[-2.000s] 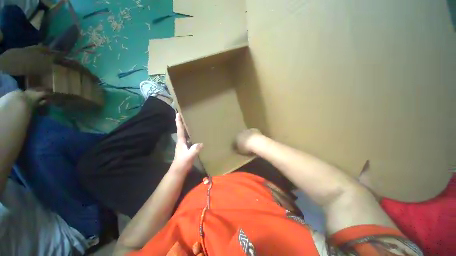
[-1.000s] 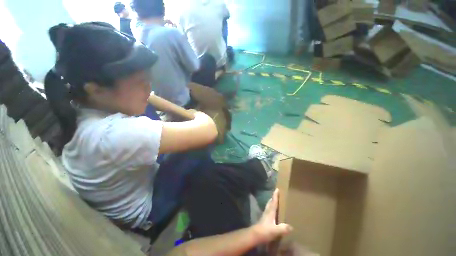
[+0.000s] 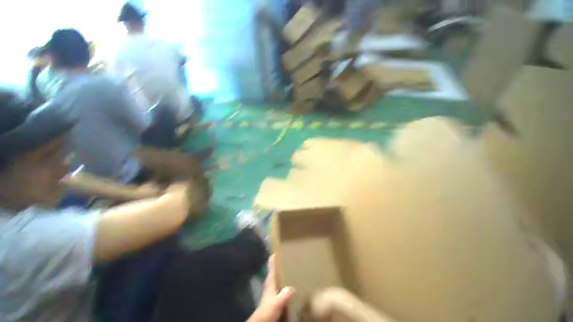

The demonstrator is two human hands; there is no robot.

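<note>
The brown cardboard box [image 3: 311,255] stands as an open tray on my lap, low in the view, with its large lid panel [image 3: 427,233] spread to the right. My left hand [image 3: 274,299] lies against the outside of the tray's left wall, thumb at the edge, partly cut off by the bottom edge. My right hand [image 3: 333,304] is blurred at the tray's near right, partly inside it; its fingers cannot be made out. Flat flaps [image 3: 314,173] extend beyond the tray's far wall.
A person [image 3: 44,239] in a grey shirt sits close on the left, arm reaching forward. More seated people are behind. Brown boxes [image 3: 308,56] are piled at the back on the green floor [image 3: 242,151]. Another large cardboard piece [image 3: 540,132] is at right.
The view has swung up and then right, so the tray now sits low in the picture. The people and box pile have come into view. My left hand remains at the tray's left wall.
</note>
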